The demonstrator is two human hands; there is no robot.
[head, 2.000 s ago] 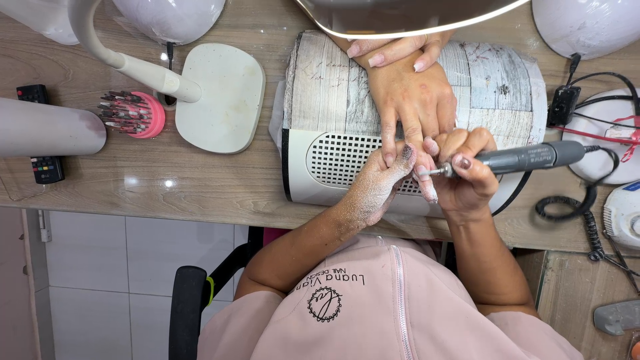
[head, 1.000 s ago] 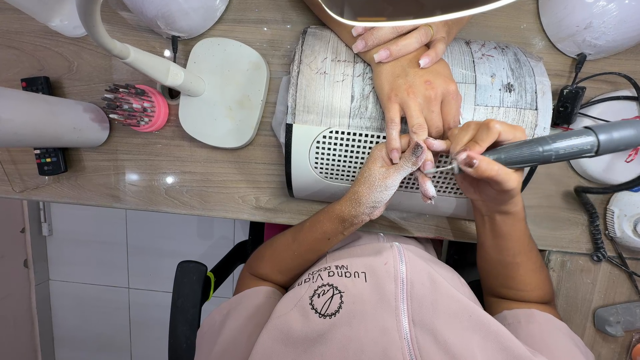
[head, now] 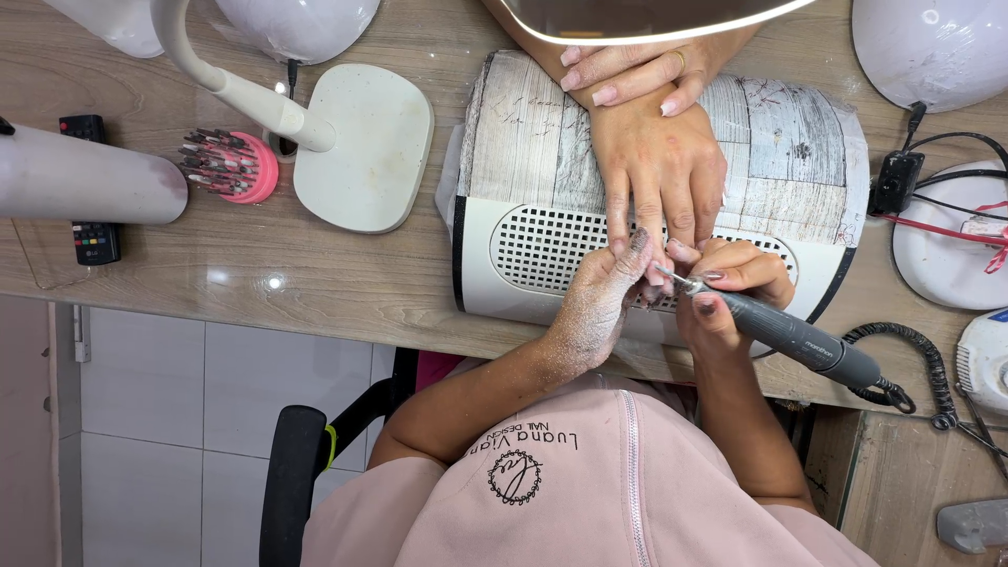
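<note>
My left hand (head: pixel 602 303), coated in pale dust, grips a finger of the other person's hand (head: pixel 661 150), which lies palm down over the nail dust collector (head: pixel 535 260). In my right hand (head: pixel 732 287) is a grey electric nail drill handpiece (head: pixel 795 335), held like a pen. Its thin metal bit (head: pixel 669 274) points left and is at the fingertip in my left hand; whether it touches the nail is hard to tell. The other person's second hand (head: pixel 642 75) rests across their wrist. Part of the held finger is hidden by my fingers.
A pink holder with drill bits (head: pixel 256 169), a white lamp base (head: pixel 366 150) and a remote control (head: pixel 96 242) are on the left. A lit lamp rim (head: pixel 661 39) overhangs the top. The drill's coiled cord (head: pixel 933 362), cables and a white brush (head: pixel 984 358) lie at right.
The drill's rear end has swung towards me, so the handpiece now slopes down to the right. My left hand stays around the other person's finger.
</note>
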